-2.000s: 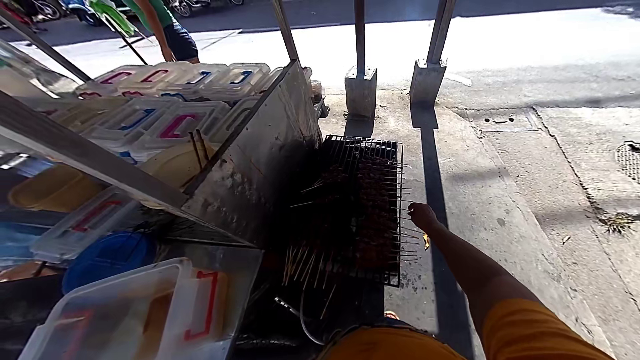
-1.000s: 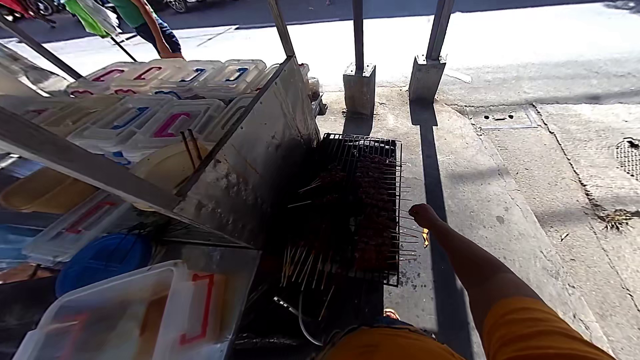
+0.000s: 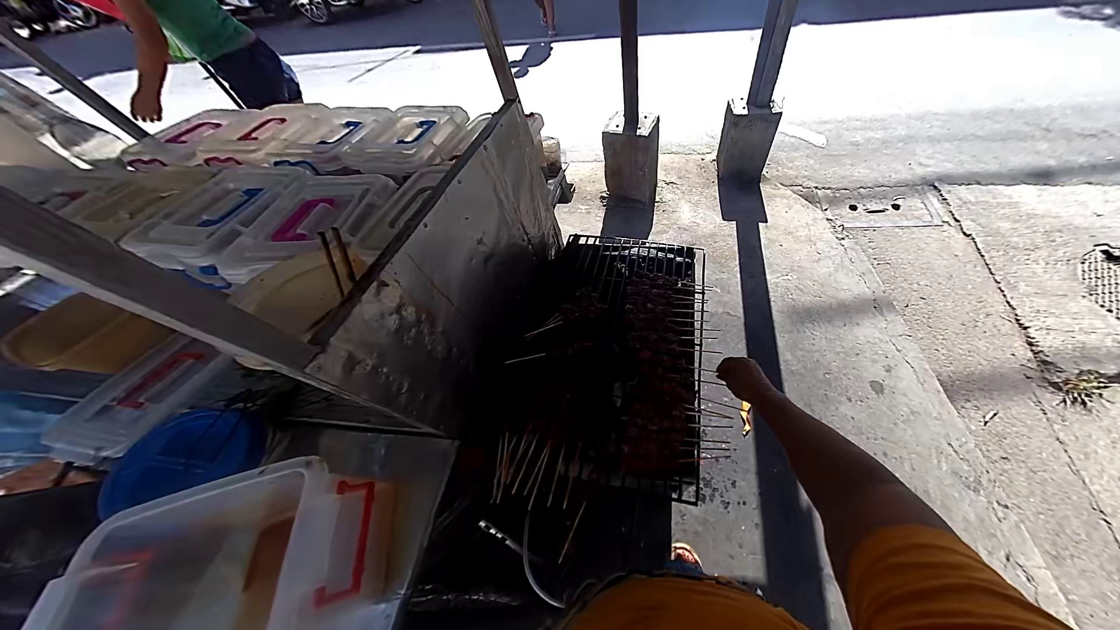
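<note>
My right hand (image 3: 744,376) is at the right edge of a black wire grill grate (image 3: 700,306), its fingers closed at the end of a thin wooden skewer. Skewers of dark meat (image 3: 656,367) lie side by side across the grate, their bare stick ends poking out to the right. More skewers, with pale sticks (image 3: 534,468), lie in deep shadow at the lower left of the grate. My left hand does not show.
A sooty metal panel (image 3: 437,289) stands left of the grate. Beyond it are lidded plastic containers (image 3: 236,214) and a blue lid (image 3: 179,455). Posts on concrete blocks (image 3: 632,157) rise ahead. A person in a green shirt (image 3: 197,31) is at the upper left.
The person in the green shirt has come further into view at the upper left, one arm hanging lower. My right hand stays beside the grate's right edge.
</note>
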